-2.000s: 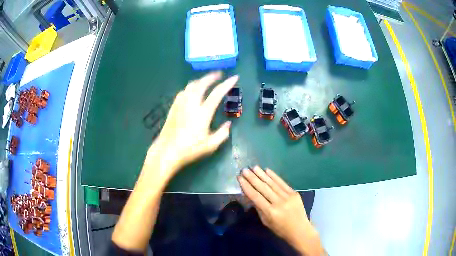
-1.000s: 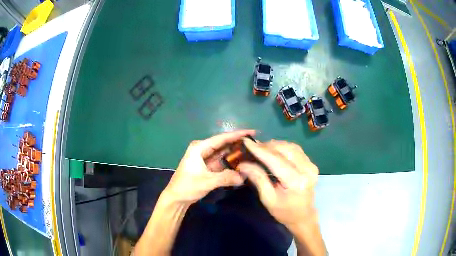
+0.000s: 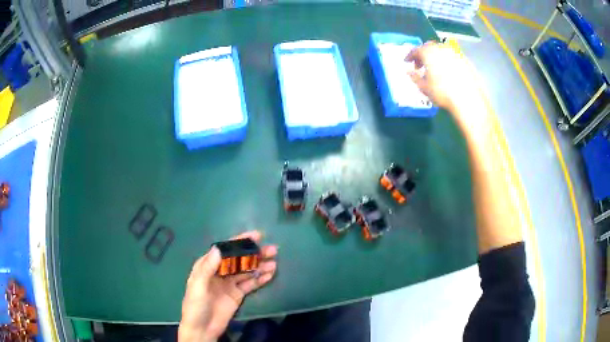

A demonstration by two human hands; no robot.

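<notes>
My left hand (image 3: 221,287) holds a framed coil unit (image 3: 239,256), black on top with orange windings below, over the near edge of the green bench. My right hand (image 3: 431,72) is over the right blue bin of white paper (image 3: 396,83), fingers bent at the white pieces. Whether it grips a piece is too blurred to tell. Several framed coil units (image 3: 294,189) stand on the mat in front of the bins. Two thin black plastic frames (image 3: 159,244) lie flat at the left of the mat.
Two more blue bins of white paper stand at the far side, left (image 3: 211,97) and middle (image 3: 314,90). Bare copper coils (image 3: 19,314) lie on the blue mat (image 3: 20,224) at left. A trolley (image 3: 565,70) with blue contents stands beyond the yellow floor lines at right.
My right hand has left the coil unit and moved forward right to the right bin. My left hand keeps the unit, now farther left. The view has shifted, showing more of the bench's far side.
</notes>
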